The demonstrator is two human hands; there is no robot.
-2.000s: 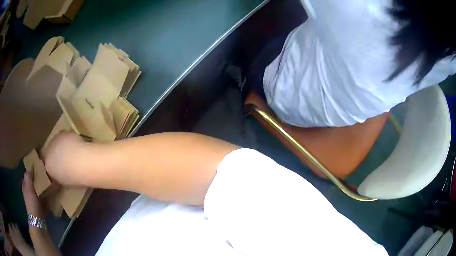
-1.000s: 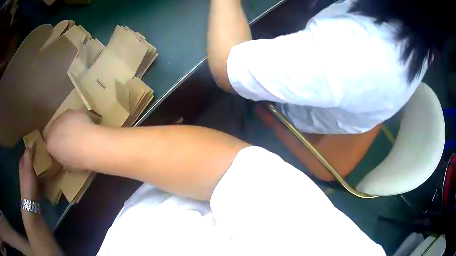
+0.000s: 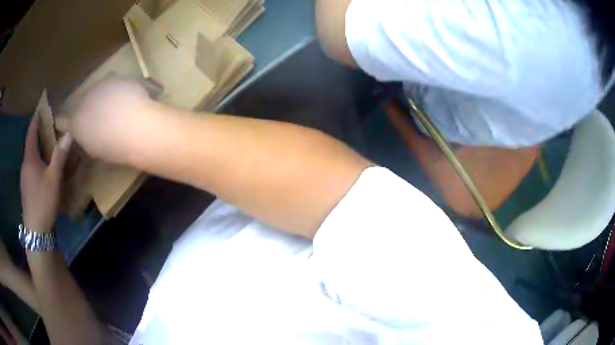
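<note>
A partly folded brown cardboard box blank (image 3: 179, 71) lies on layered flat blanks at the upper left. A short dark slot shows in its base, with one flap (image 3: 137, 44) raised beside it. The large lid panel (image 3: 64, 50) rises at the far side. My left hand (image 3: 44, 178), with a metal watch, grips an upright side flap (image 3: 46, 128) at the left end, thumb on its inner side. My right hand (image 3: 108, 118) is blurred, bent over the blank close to that flap. Its fingers are mostly hidden.
The dark green table's edge (image 3: 273, 66) runs diagonally beside the blanks. A person in a white shirt (image 3: 472, 67) sits at the upper right on a chair with a pale backrest (image 3: 573, 192) and a gold-coloured metal frame. Part of another person's arm (image 3: 17, 279) shows at the lower left.
The view has shifted, so the blanks sit higher in it. The left-end flap now stands more upright, with my left thumb on its inner side. The neighbour's arm came into view and moved.
</note>
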